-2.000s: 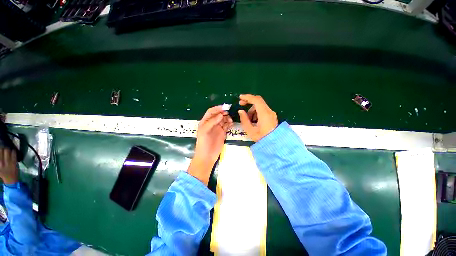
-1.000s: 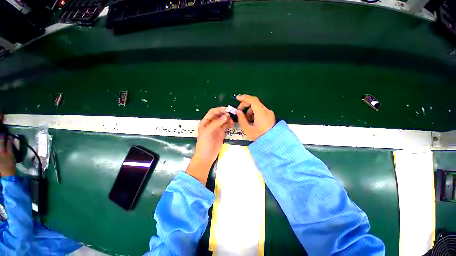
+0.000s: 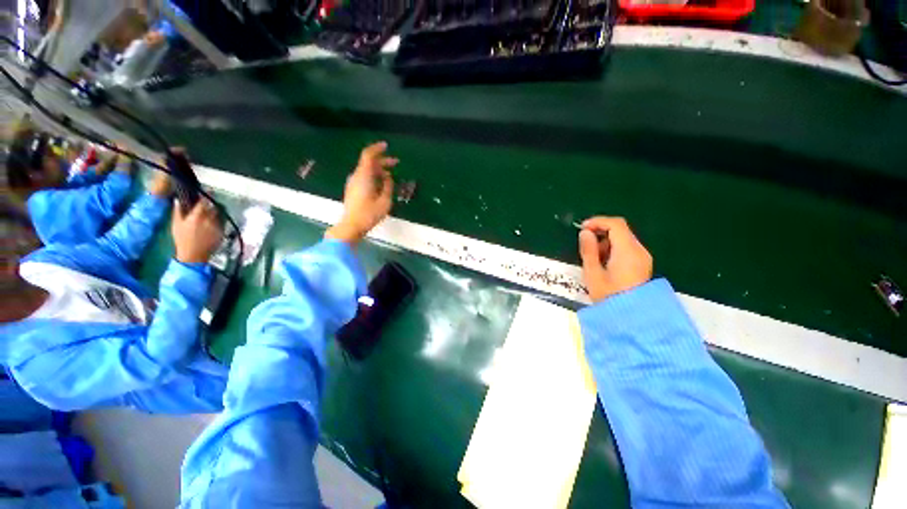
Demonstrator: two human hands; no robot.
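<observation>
My left hand (image 3: 368,194) is over the belt at the left, its fingers apart with nothing seen in them. A small circuit board (image 3: 406,191) lies on the green belt just right of its fingers. My right hand (image 3: 619,260) is above the white rail at centre right, thumb and fingertips close together. A tiny pale bit shows at its fingertips; whether it is held is too small to tell. Another small board (image 3: 306,169) lies further left on the belt, and one more board (image 3: 888,295) with a white patch lies at the far right.
White sheets (image 3: 527,408) with yellow edges lie below the rail. A black phone (image 3: 378,310) lies beside my left sleeve. Black trays (image 3: 502,45), a red bin (image 3: 686,8) and a tape roll (image 3: 830,25) stand across the belt. People in blue smocks work at the left, one holding a black corded tool.
The view has swung left. My hands have parted: the left has moved left toward a board on the belt. The white-patched piece between the fingers is no longer seen there.
</observation>
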